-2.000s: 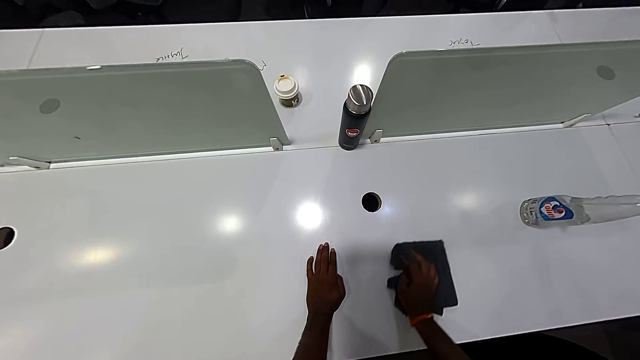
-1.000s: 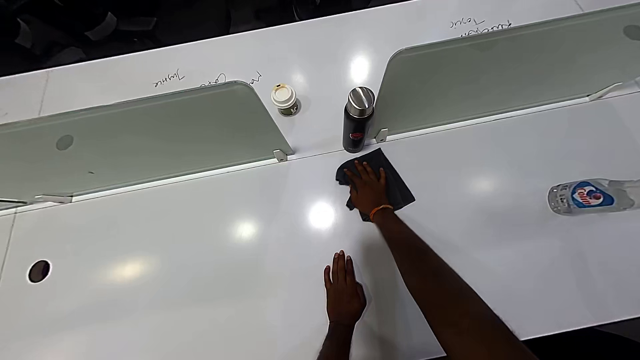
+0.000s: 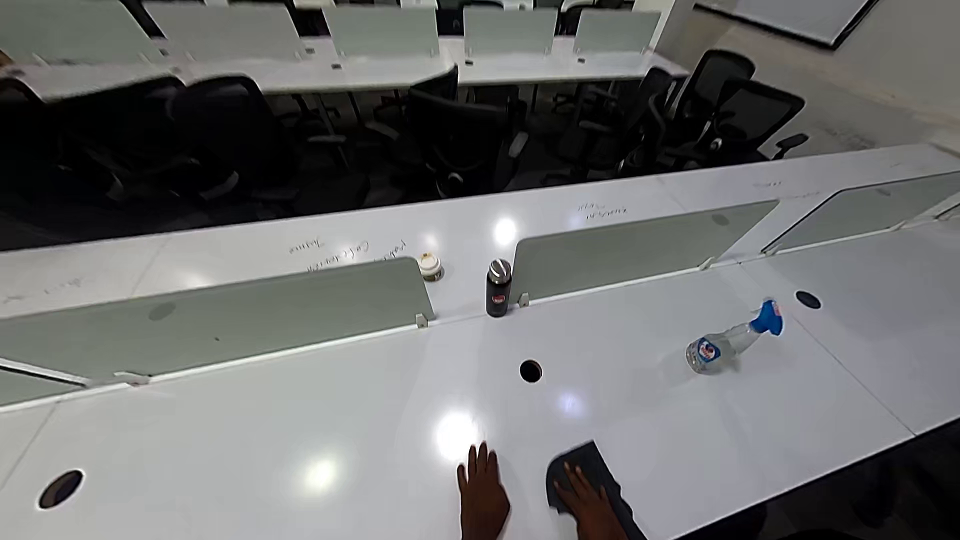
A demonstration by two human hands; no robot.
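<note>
My right hand lies with spread fingers on a dark cloth, which is flat on the white desk near its front edge. To its left, my left hand rests palm down on the bare desk surface, holding nothing. Beyond both hands stands a black bottle with a metallic lid, beside a frosted divider. A clear spray bottle with a blue trigger head lies on its side to the right.
Frosted dividers run along the desk's middle. A lidded white cup stands behind, between them. Round cable holes open in the desktop. Handwriting marks the far side. Black office chairs stand beyond.
Since one second ago, my right hand and the cloth have moved from near the black bottle back toward the front edge. The view has tilted up strongly.
</note>
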